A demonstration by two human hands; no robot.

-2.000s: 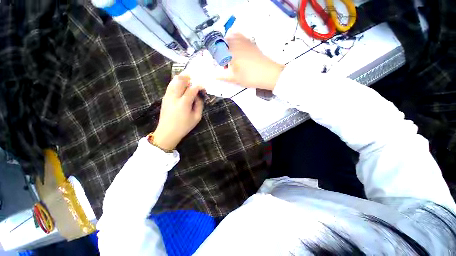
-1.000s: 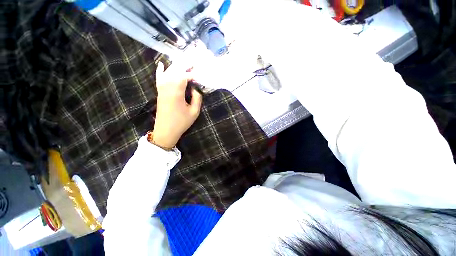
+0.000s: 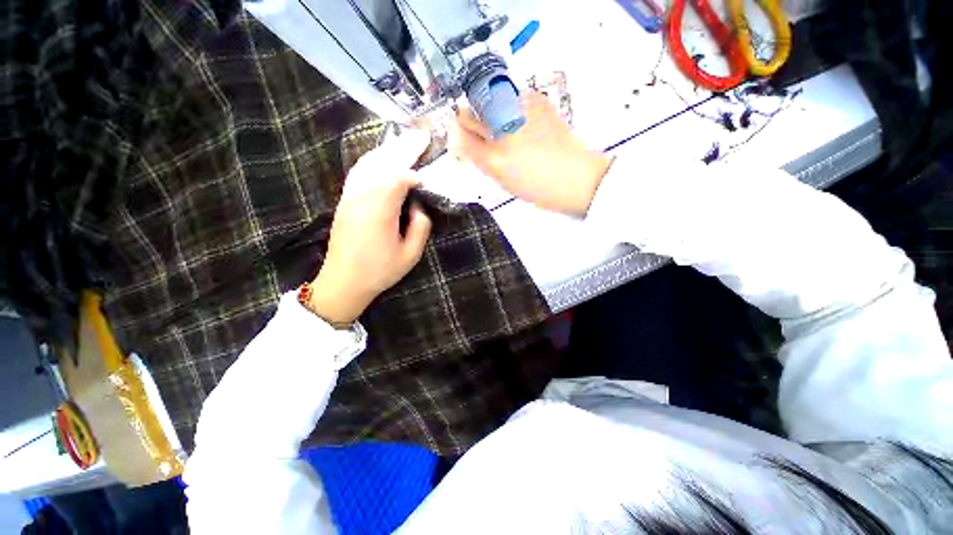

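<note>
The dark plaid garment piece (image 3: 460, 277) drapes from the white machine table (image 3: 543, 246) down to the left and front. The sewing machine (image 3: 350, 52) stands at the top centre, with a grey-blue ridged cylinder (image 3: 493, 96) on its right. My left hand (image 3: 371, 235) lies on the plaid cloth, thumb bent in and fingertips at its edge just below the needle area; whether it pinches the cloth is washed out by glare. My right hand (image 3: 538, 157) is just right of the needle area, its fingertips partly behind the cylinder, and I cannot tell what they touch.
Red-handled and yellow-handled scissors (image 3: 711, 47) lie at the top right, with dark thread scraps (image 3: 737, 120) below them. A small blue stick (image 3: 525, 36) is behind the cylinder. A cardboard box (image 3: 115, 408) is at the left, and a blue crate (image 3: 376, 483) is below the table.
My right hand has come back from the right to beside the needle area, where a pale, blurred shape was seen near the sleeve. My left hand remains on the cloth. The view has shifted slightly.
</note>
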